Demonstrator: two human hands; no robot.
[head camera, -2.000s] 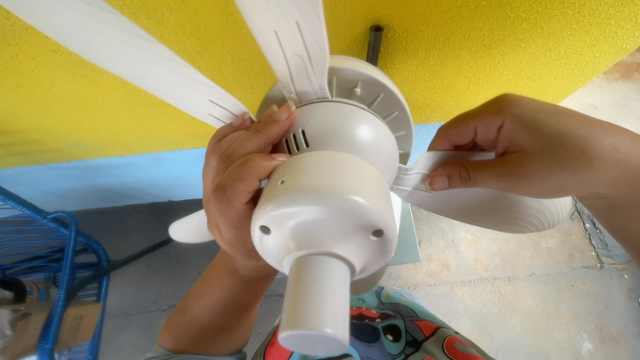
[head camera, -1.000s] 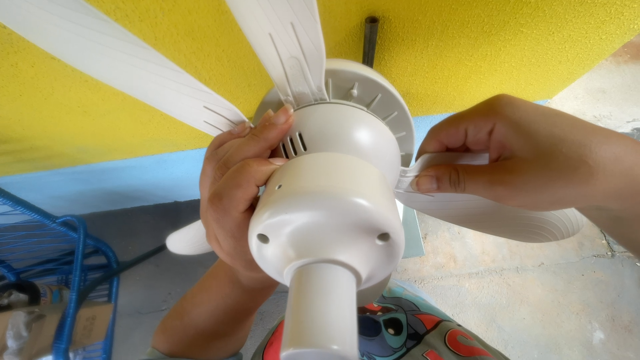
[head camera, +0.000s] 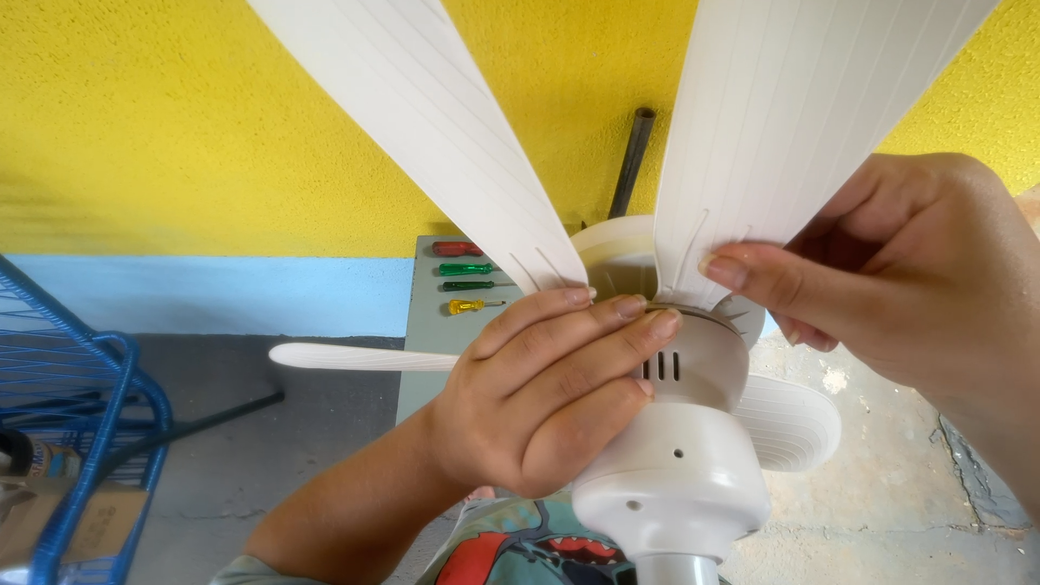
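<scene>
A white ceiling fan's motor housing (head camera: 674, 479) stands in front of me, its round stem at the bottom of the view. My left hand (head camera: 561, 382) lies over the housing's side, fingers curled against it beside the vent slots. With thumb and fingers, my right hand (head camera: 861, 276) pinches the base of a white fan blade (head camera: 780, 114) that rises from the housing. A second blade (head camera: 439, 138) slants up to the left, its base by my left fingertips. Another blade (head camera: 788, 422) shows low on the right, and a blade (head camera: 366, 357) points left behind my left hand.
Screwdrivers with red (head camera: 457, 249), green (head camera: 465, 269) and yellow handles (head camera: 466, 307) lie on a grey-green tabletop (head camera: 422, 341) behind the fan. A dark tube (head camera: 632, 162) stands near the yellow wall (head camera: 244, 130). A blue corded chair (head camera: 122, 390) holds a cardboard box (head camera: 106, 520).
The fan has turned in my hands, and the blade at my right hand now points up rather than right. My right hand has moved up with it. The screwdrivers have come into view.
</scene>
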